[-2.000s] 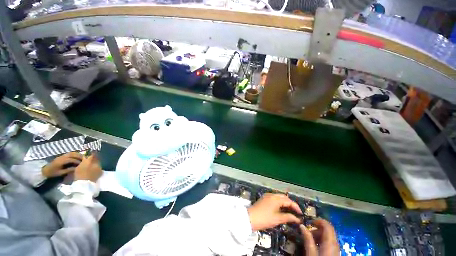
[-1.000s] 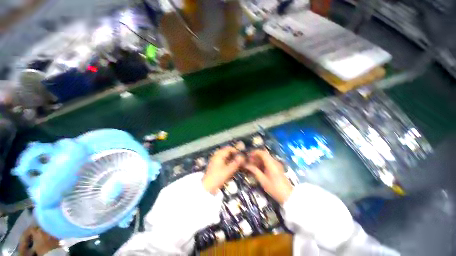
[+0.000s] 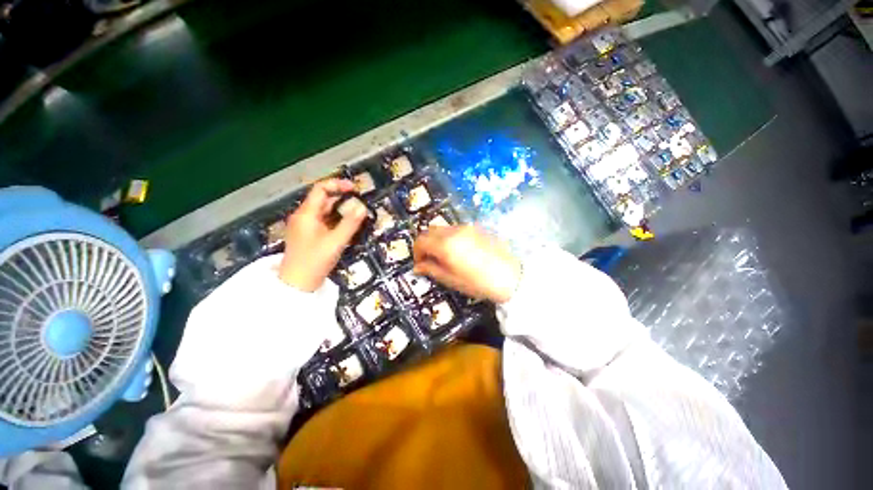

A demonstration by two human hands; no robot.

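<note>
A dark tray of small electronic modules [image 3: 371, 306] lies directly before me; each has a whitish square, and some show orange bits. My left hand [image 3: 321, 234] is over the tray's upper left part, with a small module [image 3: 351, 207] between thumb and fingers. My right hand [image 3: 466, 261] is over the tray's right part, fingers bent and fingertips low over the modules. Whether it holds anything is hidden. Both hands look bare, with white sleeves.
Blue glinting pieces [image 3: 490, 172] lie right of the tray. A second filled tray [image 3: 622, 124] is at upper right, with clear empty trays [image 3: 718, 301] below it. A light blue fan [image 3: 72, 321] stands at left. A yellow-marked item [image 3: 137, 190] lies on the green belt [image 3: 287, 86].
The view has tilted down and closer to the tray. My hands, together over the tray before, are now apart, the left holding a module and the right lower over the tray's right side.
</note>
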